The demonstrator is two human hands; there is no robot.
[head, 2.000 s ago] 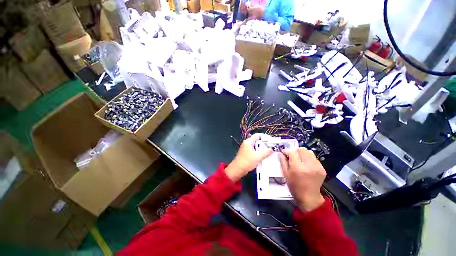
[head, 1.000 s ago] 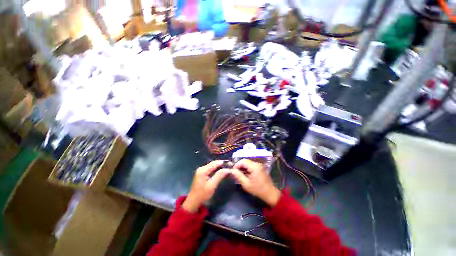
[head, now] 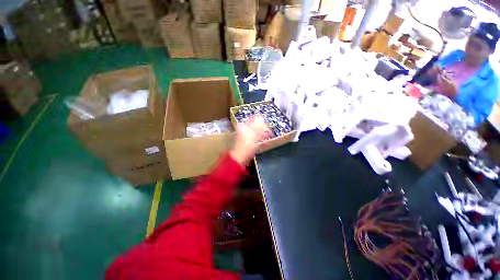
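My left hand [head: 252,134] is blurred and reaches over the near side of the shallow brown carton [head: 278,143]. The carton sits at the left bench edge, filled with small silver and dark metallic components [head: 274,117]. Whether my fingers hold any component cannot be told. My right hand is out of the picture. The white housing I worked on before is not in view. A fanned heap of thin orange and dark wire leads [head: 384,232] lies at the lower right, with one separate lead [head: 345,246] to its left.
A large pile of white housings [head: 329,82] stands behind the carton. White-and-red subassemblies [head: 471,229] lie far right. Two large open cardboard boxes [head: 192,158] with plastic bags stand on the green floor. A person in blue [head: 470,82] is across the bench by a parts box [head: 430,139].
The view has swung left. My left hand has moved away from the mid-bench work to the components carton. My right hand and the housing have left the picture.
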